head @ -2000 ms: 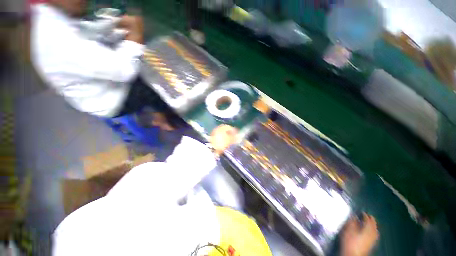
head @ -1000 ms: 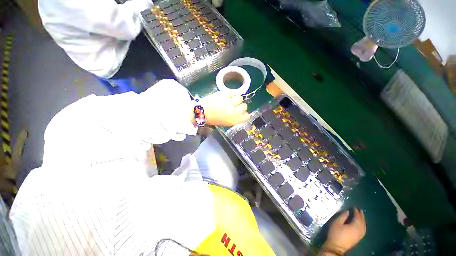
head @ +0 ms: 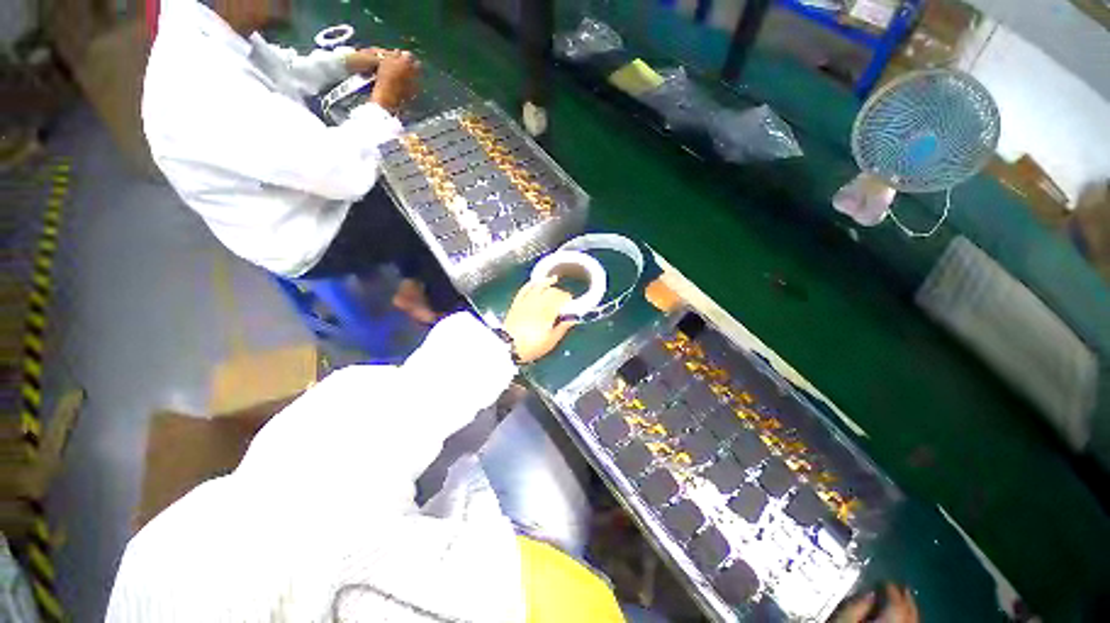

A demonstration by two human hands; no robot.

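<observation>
My left hand [head: 536, 319] is at the white sticker roll [head: 589, 270], its fingers over the near rim and its thumb by the outer edge. A loose outer band curves around the roll's far side. The clear blister tray [head: 645, 526] lies in front of me, holding rows of dark rounded-square modules [head: 659, 488] with gold flex tails [head: 740, 396]. My right hand [head: 886, 605] is at the bottom edge, by the tray's near right corner. It is cut off and blurred, so its grip cannot be told.
A neighbouring filled tray [head: 517, 250] is beyond the roll. A coworker in a white smock [head: 262, 158] works beside it. A tan piece [head: 661, 293] and pale strip [head: 761, 353] run behind my tray. A fan [head: 928, 132], plastic bags [head: 730, 128] and pale trays [head: 1010, 341] are farther back.
My left hand has moved from the tray's far left corner onto the roll. My right hand, earlier with a dark piece at its fingers, is now lower and partly out of view.
</observation>
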